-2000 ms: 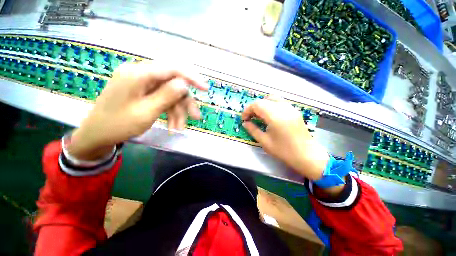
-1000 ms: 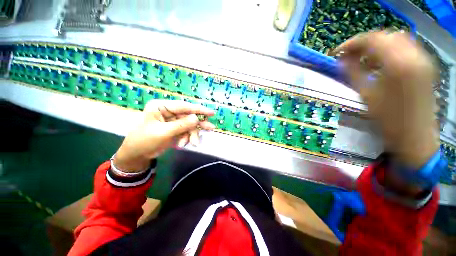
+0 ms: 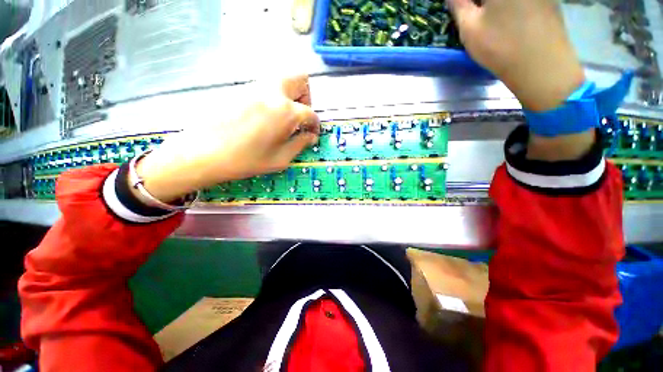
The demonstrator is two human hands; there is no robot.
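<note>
The long green PCB panel (image 3: 371,178) lies on the conveyor in front of me, with two rows of small blue and silver parts standing on it. My left hand (image 3: 272,131) is over the panel's upper row, fingers bent together near a dark component; whether it grips one is unclear. My right hand (image 3: 509,43) is at the right side of the blue component bin (image 3: 407,57), its fingertips cut off by the top edge. Electrolytic capacitors (image 3: 385,22) lie heaped in the bin. A blue wrist strap (image 3: 567,115) is on my right wrist.
A small yellowish block (image 3: 302,14) sits left of the bin. Grey metal parts (image 3: 89,69) lie on the bench at the left. Another PCB panel (image 3: 643,178) is at the far right. Below are cardboard cartons (image 3: 451,280) and a blue plastic object (image 3: 640,290).
The view has turned and shifted. My left hand has moved from the panel's lower row to its upper row. My right hand remains by the bin, near its right side.
</note>
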